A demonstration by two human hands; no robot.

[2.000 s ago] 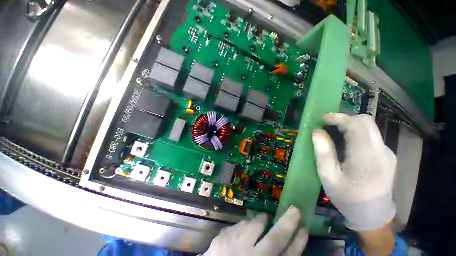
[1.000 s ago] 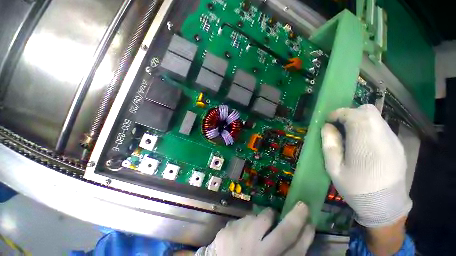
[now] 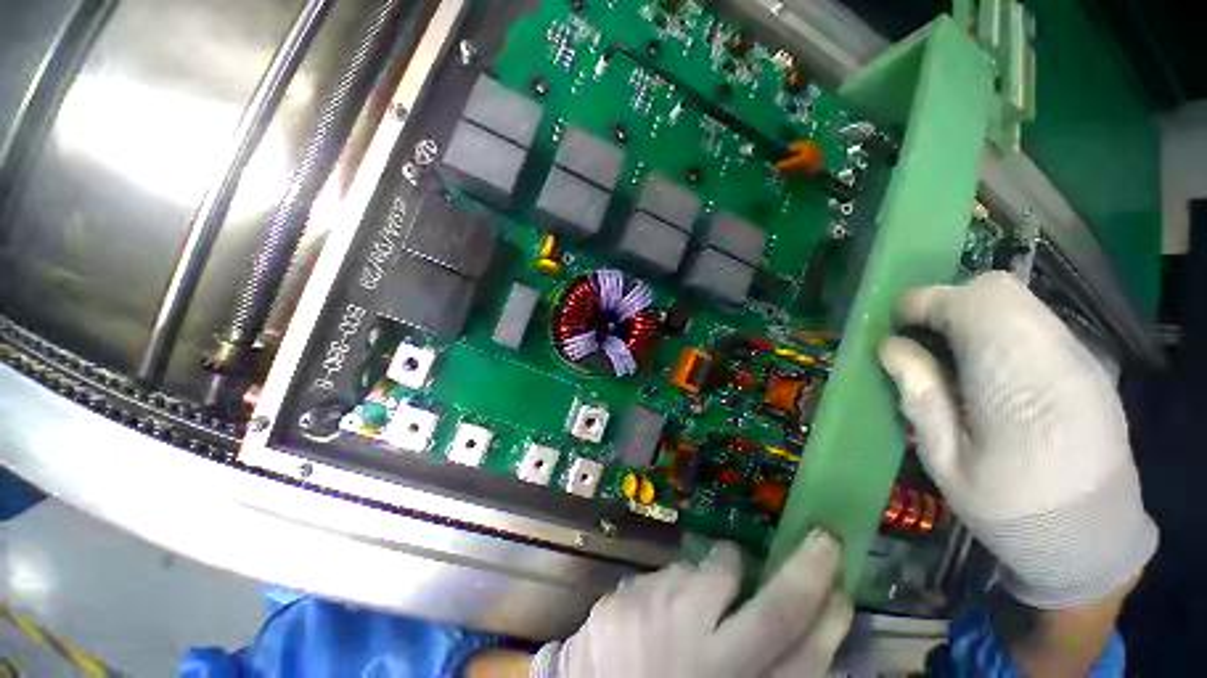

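Note:
A pale-green press bar (image 3: 890, 318) spans the large green circuit board (image 3: 496, 378) near its right side. My left hand (image 3: 715, 620), in a white knit glove, is at the bar's near end with fingers on it; its underside is hidden. My right hand (image 3: 1026, 424), also gloved, is at the bar's right face, thumb and forefinger at an edge; what lies between the fingertips is hidden. The board carries a toroidal inductor (image 3: 602, 323), grey blocks (image 3: 580, 182) and white-silver screw terminals (image 3: 469, 444). Copper coils (image 3: 913, 509) show right of the bar.
The board carrier (image 3: 347, 225) sits on the conveyor, with a chain (image 3: 119, 431) along its near rail (image 3: 384, 563). Pale-green slotted strips (image 3: 1010, 66) lie on the green mat (image 3: 1092, 146) at upper right. A shiny metal surface (image 3: 126, 119) is at upper left.
The board, carrier and press bar have shifted right in view, and both hands have shifted right with them. More copper coils show beside the bar.

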